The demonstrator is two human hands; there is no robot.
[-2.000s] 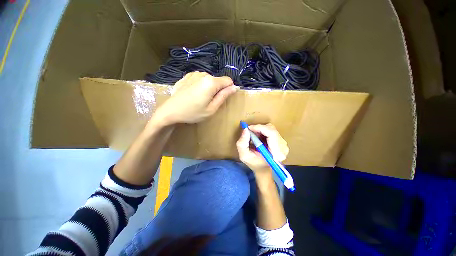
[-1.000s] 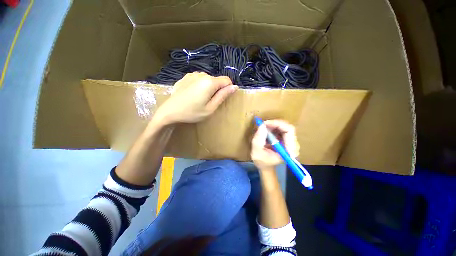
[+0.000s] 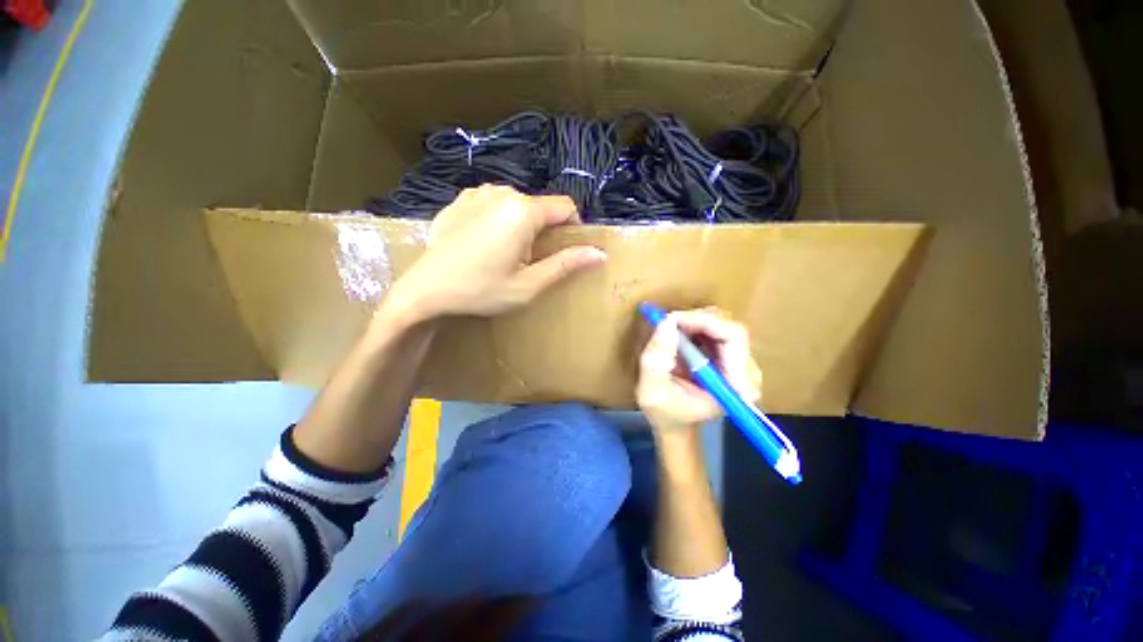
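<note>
A large open cardboard carton (image 3: 802,295) stands in front of me with its flaps spread. Several tied hanks of dark grey power cord (image 3: 583,157) lie inside, bound with thin white ties. My left hand (image 3: 483,257) rests over the top edge of the near flap, fingers over the edge and thumb on the outer face. My right hand (image 3: 696,370) holds a blue pen (image 3: 740,408) with a white end; its tip is at the flap's face. Faint marks show on the cardboard just above the tip.
A blue plastic stool (image 3: 953,527) stands at the lower right. A yellow line (image 3: 420,464) runs on the blue-grey floor (image 3: 188,477) beside my knee, and another crosses the upper left. Dark brown cardboard shows at the far right. A red object (image 3: 25,13) is at the top left corner.
My right hand and the pen have moved a little to the right along the flap. My left thumb has moved down from the flap's edge onto its face. The cords have not moved.
</note>
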